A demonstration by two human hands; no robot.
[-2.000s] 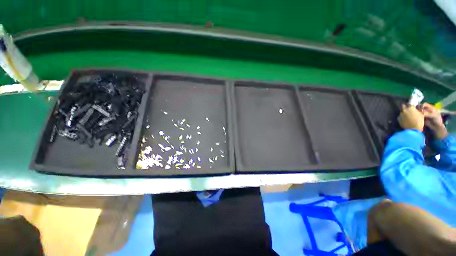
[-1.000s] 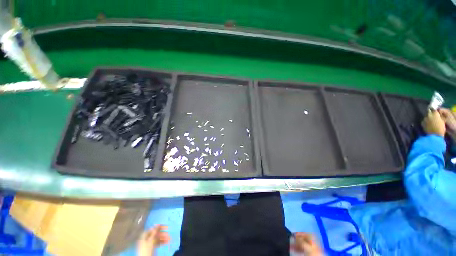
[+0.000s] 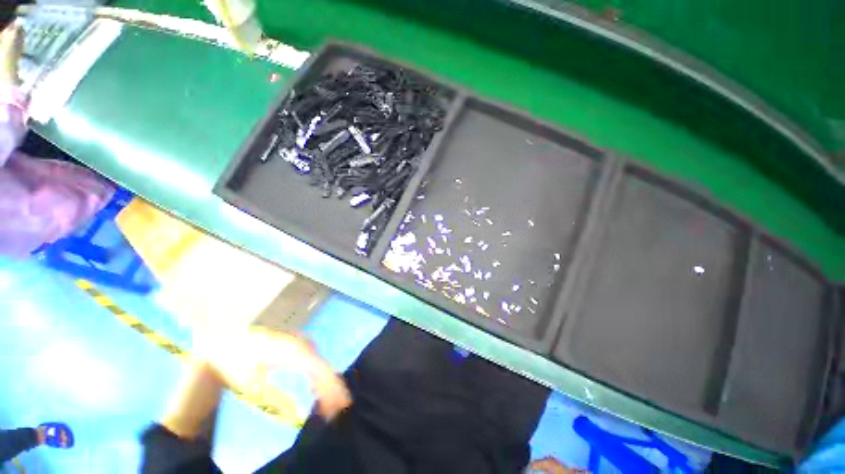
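A black compartment tray [image 3: 607, 171] lies on the green bench. Its left section holds a tangled heap of small black parts [image 3: 357, 139]. The section beside it holds scattered small shiny pieces [image 3: 445, 268]. My left hand [image 3: 287, 356] is below the bench edge at the lower left, overexposed and blurred; its fingers and anything in them cannot be made out. My right hand [image 3: 553, 466] shows only as a sliver at the bottom edge. Neither hand touches the tray.
Another tray section holds one small white piece [image 3: 699, 269]. A cardboard box [image 3: 176, 250] is under the bench. A person in pink [image 3: 56, 199] is at the left, and a blue sleeve [image 3: 827, 454] at the lower right. A blue stool [image 3: 621, 449] and a sandalled foot [image 3: 56, 435] also show.
The view has turned left and tilted, so the trays slope down to the right. My left hand is larger in view and further up; my right hand has almost left the picture.
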